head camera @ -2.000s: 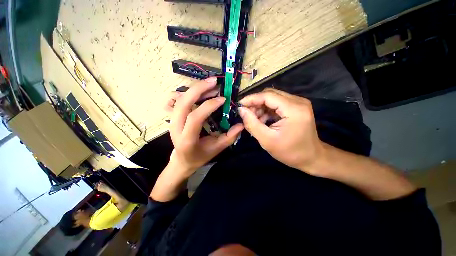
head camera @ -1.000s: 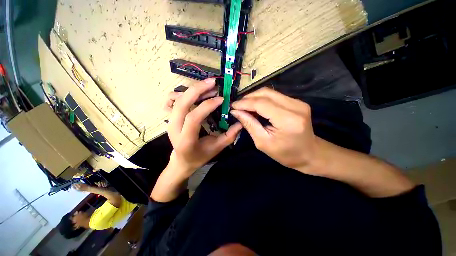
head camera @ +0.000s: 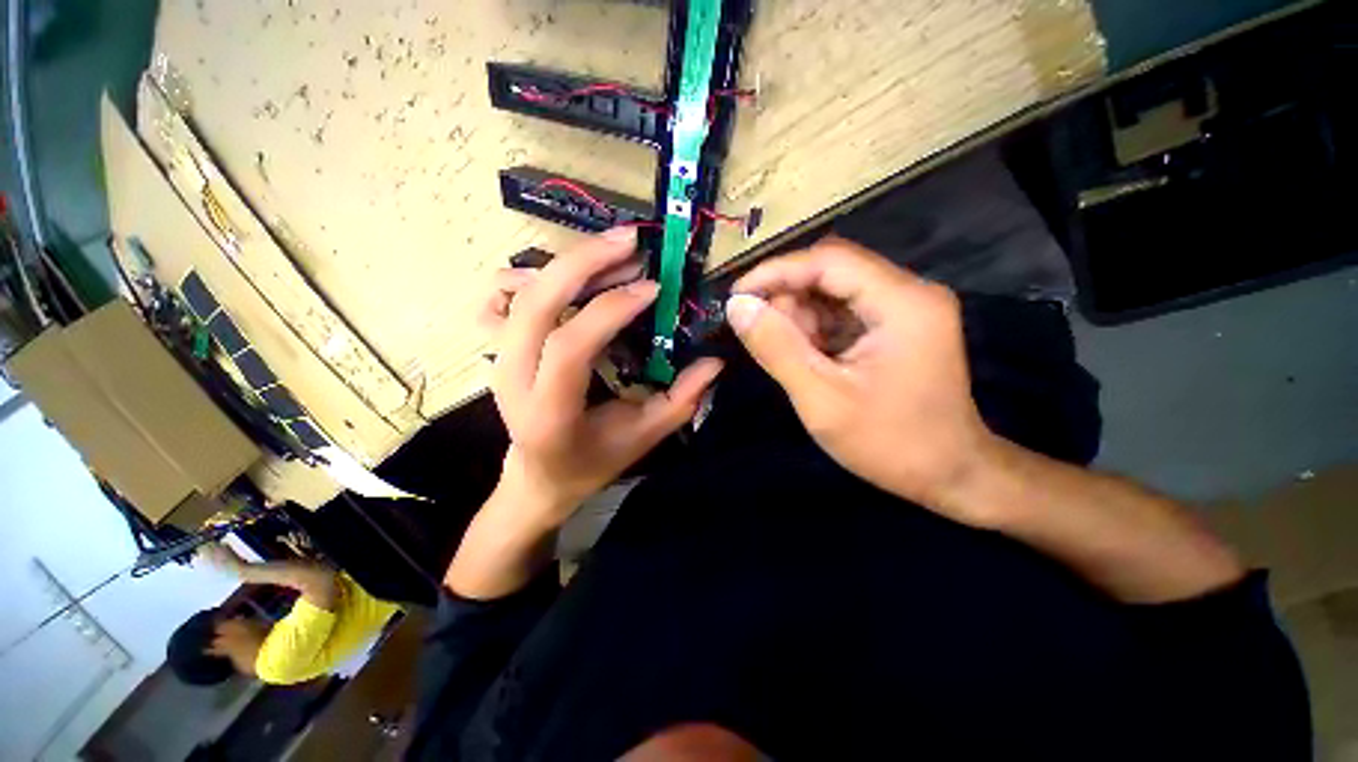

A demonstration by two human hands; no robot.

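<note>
The long green circuit board lies in the spine of the black comb-shaped housing, running from the top edge toward me. Black housing arms with red lead wires point left. Short wires with small connectors stick out right of the spine. My left hand holds the near end of the housing, fingers over its left side and thumb by the board's end. My right hand is pinched beside the board's right edge, at a short red wire; its connector is hidden by the fingertips.
The housing lies on a cardboard sheet scattered with tiny black specks. On the left are a sheet with black rectangles and a brown cardboard box. A black tray is at the right. A person in yellow is at the lower left.
My right hand moved from against the board's edge slightly right, away from it, fingertips still pinched. My left hand stays at the near end. The other person's arm has lowered slightly.
</note>
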